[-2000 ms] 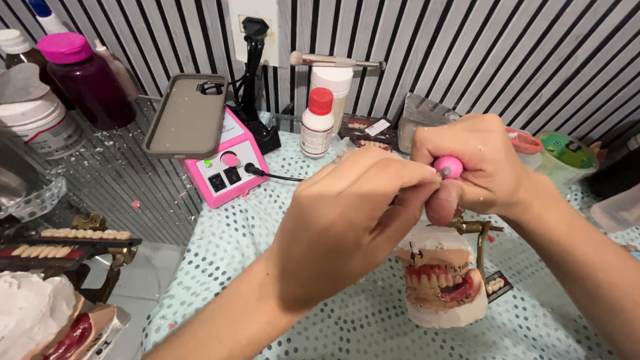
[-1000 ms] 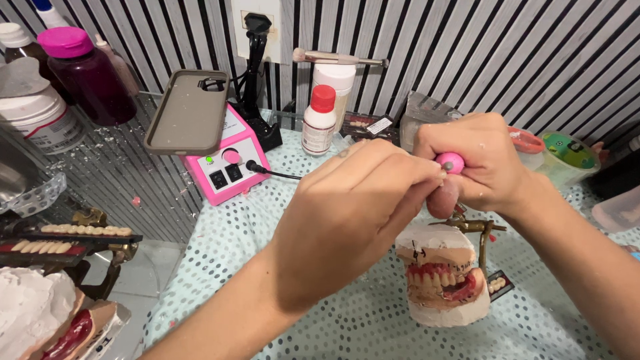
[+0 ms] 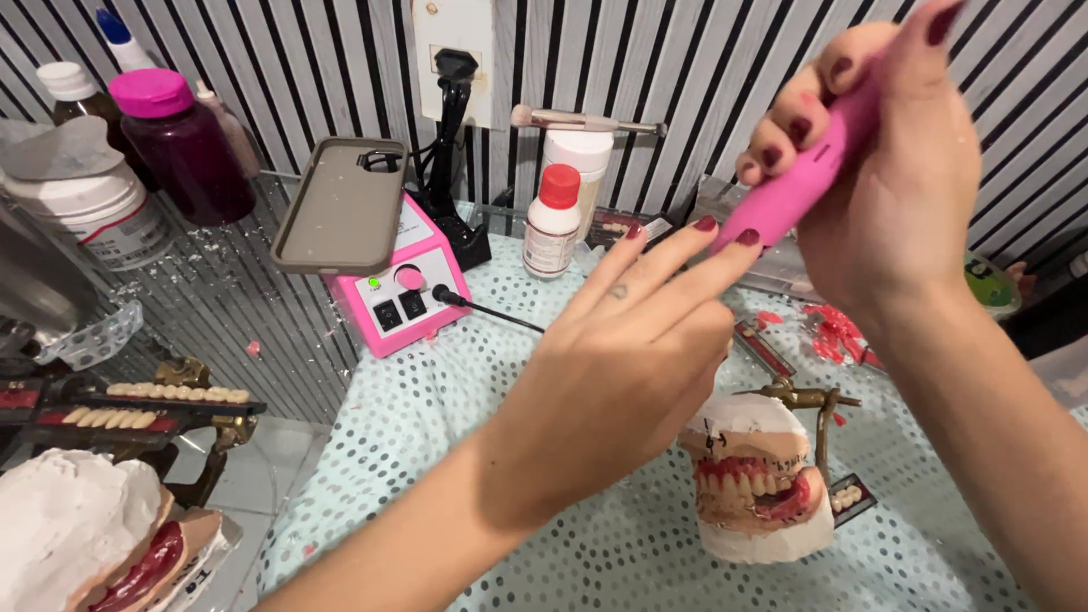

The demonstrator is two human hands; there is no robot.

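My right hand is raised at the upper right, closed around a pink rotary handpiece tilted down to the left. My left hand is at the handpiece's lower end, its fingertips against or just beside it; whether anything is between thumb and fingers is hidden. Below the hands stands a plaster dental model on a brass articulator, with artificial teeth set in red wax. The pink control unit shows a green light and a black cable plugged into its front.
A grey phone case lies on the unit. Behind are a red-capped bottle and a white container with a brush on top. Red wax scraps and a tooth card lie right. Another plaster model sits lower left.
My right hand has risen and turned, so the handpiece now shows along its side instead of end-on. My left fingers have spread and stretched out toward its lower end.
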